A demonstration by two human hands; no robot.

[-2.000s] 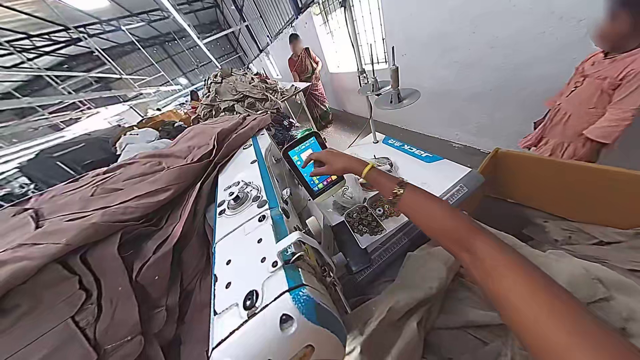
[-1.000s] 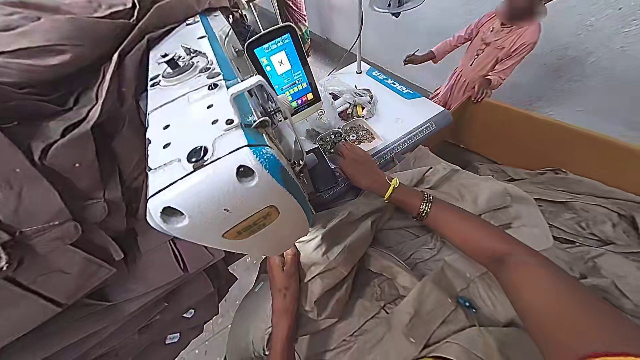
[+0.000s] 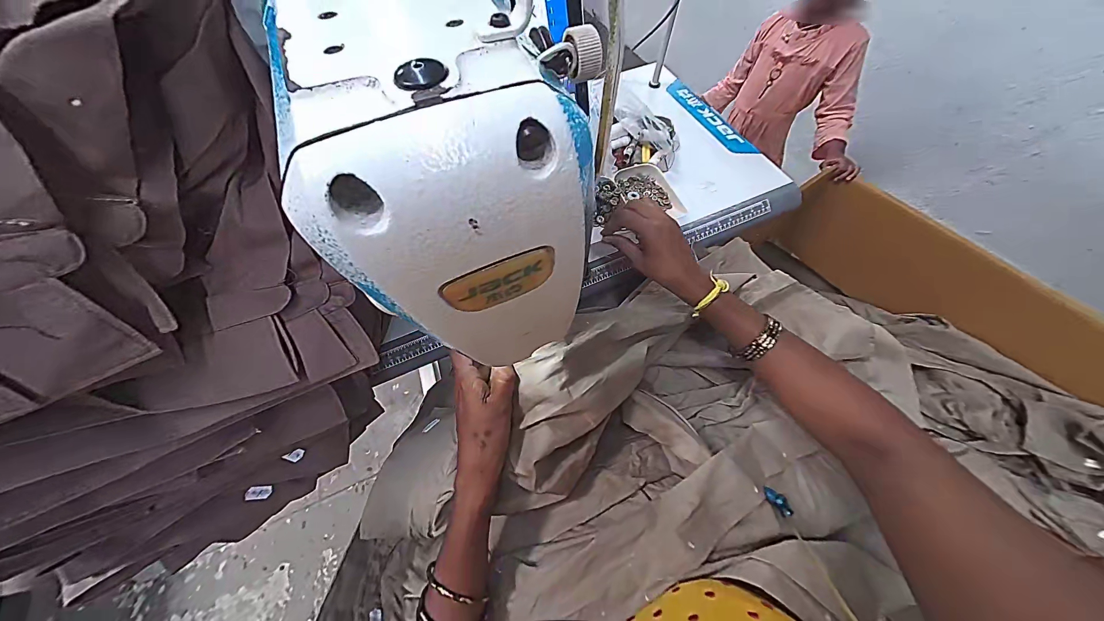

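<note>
A white and blue Jack sewing machine head (image 3: 431,207) fills the upper middle. Beneath its lower end is my left hand (image 3: 483,397), at the edge of the khaki cloth (image 3: 595,379); its fingertips are hidden by the machine. My right hand (image 3: 651,246) reaches over the small metal buttons (image 3: 642,188) in an open tray on the machine's table, thumb and fingers bent close together. Whether a button is between them cannot be told. Beside the tray lies a clear plastic bag (image 3: 642,138) with small items inside.
Brown garment pieces (image 3: 172,285) are heaped at the left. More khaki cloth covers my lap and spreads right, up to a tan panel (image 3: 940,276). A person in pink (image 3: 789,86) stands behind the table (image 3: 733,172), one hand on the panel's edge. A thin post (image 3: 609,95) rises by the machine.
My right hand was touching the control screen two seconds ago and is now at the button tray. My left hand has come into view under the machine head. The view has moved closer to the machine.
</note>
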